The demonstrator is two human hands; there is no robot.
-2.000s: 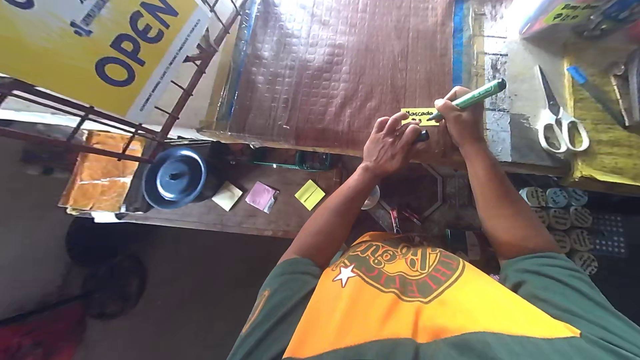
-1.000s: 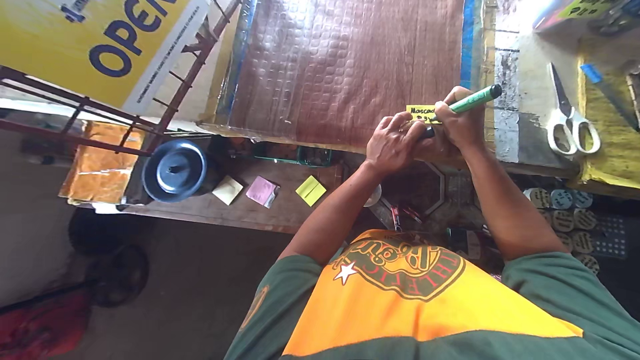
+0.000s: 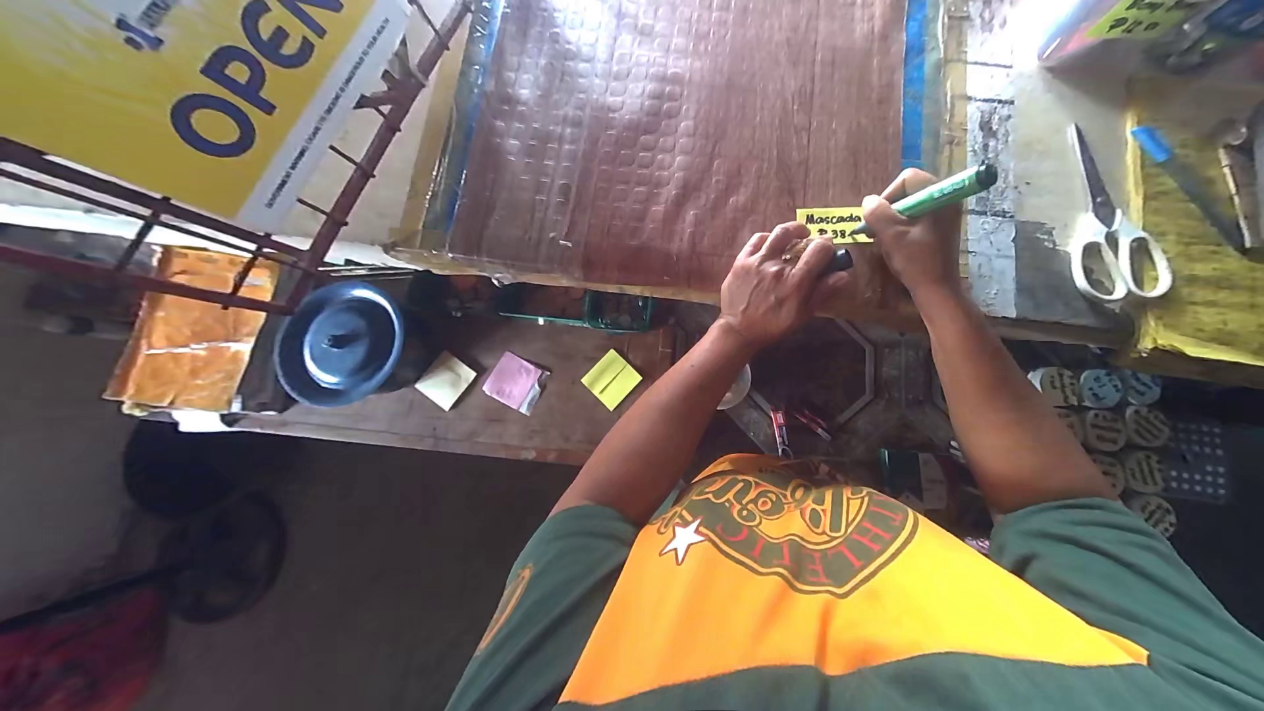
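Note:
My right hand (image 3: 913,232) grips a green marker pen (image 3: 943,193), its tip at the lower right part of a small yellow paper tag (image 3: 834,224) bearing handwriting. The tag lies near the front edge of a brown wood-patterned table cover (image 3: 671,148). Just left of and below the tag, my left hand (image 3: 780,281) has its fingertips at the tag's lower edge and a dark marker cap (image 3: 840,261) held between its fingers. To the right of my right hand lie white-handled scissors (image 3: 1118,252).
A yellow sign (image 3: 109,99) on a rusty metal rack (image 3: 370,163) stands at upper left. A lidded dark blue pot (image 3: 339,344) and yellow, pink and cream sticky-note pads (image 3: 611,379) sit on a lower shelf. A blue pen (image 3: 1180,178) and several round-topped containers (image 3: 1101,430) are at right.
More writing shows on the tag's lower line than two seconds ago. My right hand has shifted slightly with the marker; my left hand stays beside the tag.

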